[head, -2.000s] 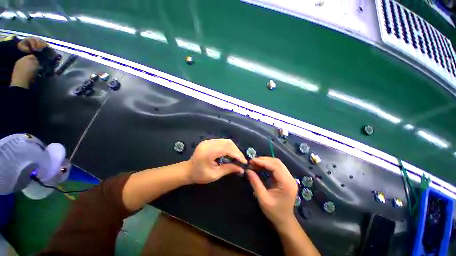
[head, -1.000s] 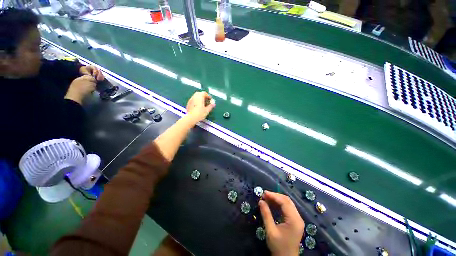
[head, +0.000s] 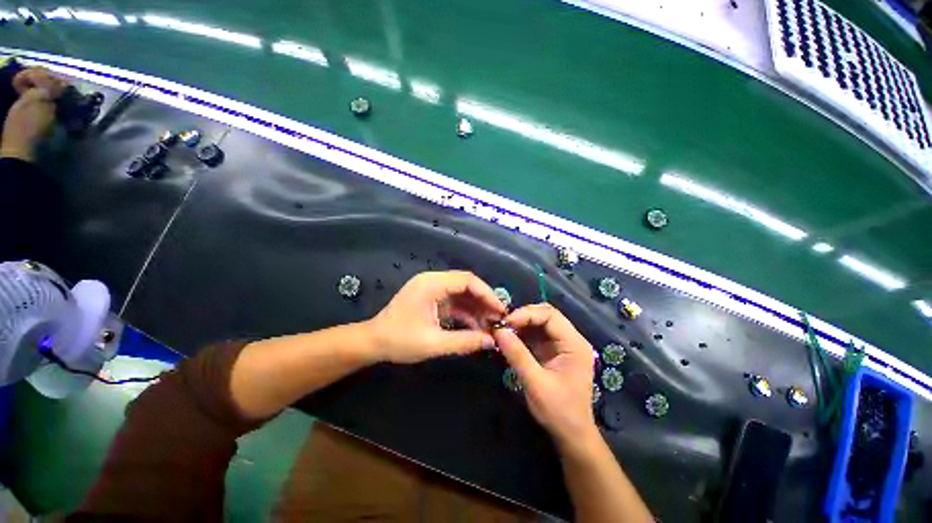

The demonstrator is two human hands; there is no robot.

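My left hand and my right hand meet over the black mat. The fingertips of both hands pinch a small round unit, mostly hidden by the fingers. Another green-silver unit lies just beyond the fingertips. Several more units lie to the right of my right hand, and a single unit lies left of my left hand. Tiny black bits are scattered on the mat.
The green belt carries spaced units behind a white rail. A blue bin of black bits, green strips and a dark phone-like rectangle are at right. A fan and another person's hand are at left.
My left hand has come back from the belt to meet my right hand over the mat. The view has tilted down. The units on the belt have shifted left.
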